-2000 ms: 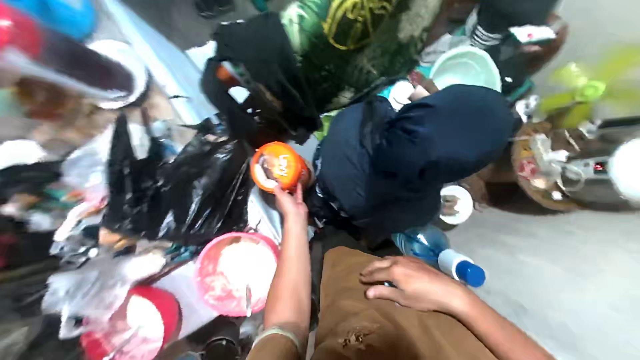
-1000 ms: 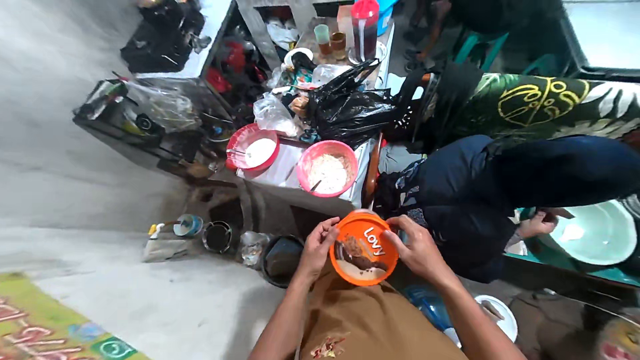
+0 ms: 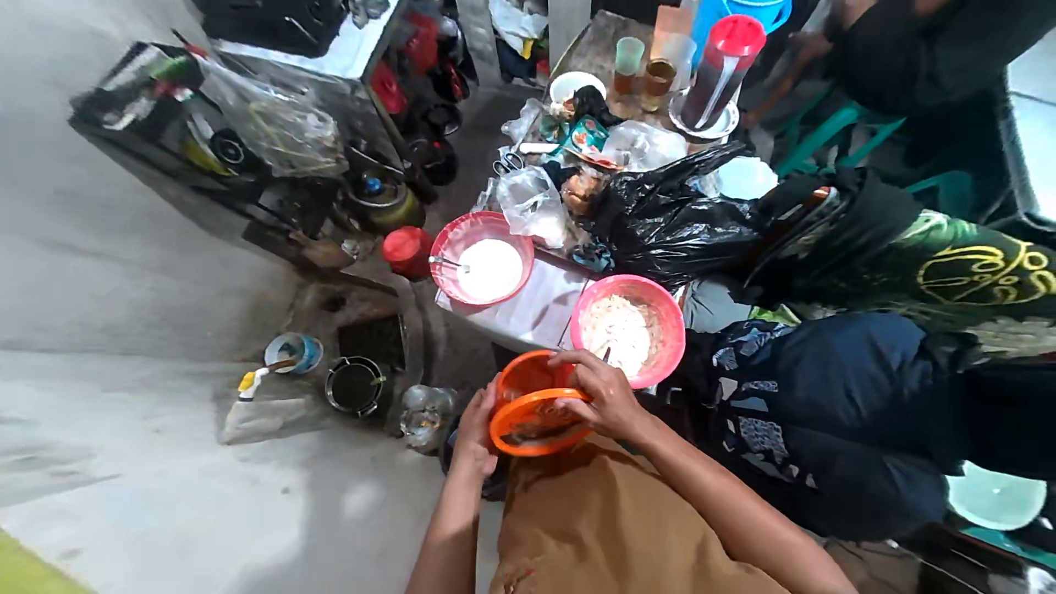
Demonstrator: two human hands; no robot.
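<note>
My left hand (image 3: 476, 433) holds an orange plastic tub (image 3: 525, 375) by its left side, low in the middle of the head view. With my right hand (image 3: 606, 396) I grip the orange lid (image 3: 540, 423), which is off and tilted against the near side of the tub. Dark and pale matter shows on the lid; the tub's contents are hidden. Just beyond my right hand is a pink bowl (image 3: 672, 342) of whitish, lumpy food with a utensil in it. A second pink bowl (image 3: 441, 247) holds white powder or batter and a spoon.
Both bowls stand on a white-topped table (image 3: 540, 301). Behind them lie a black plastic bag (image 3: 676, 223), clear bags, scissors (image 3: 508, 163) and a red-lidded pitcher (image 3: 726, 70). A person in dark clothing (image 3: 833, 396) is close on my right. A bucket (image 3: 355, 388) stands on the floor at left.
The lid was on the tub a second ago and is now off in my right hand. Two seconds ago my right hand was on my lap, and the orange tub was farther out in my left hand.
</note>
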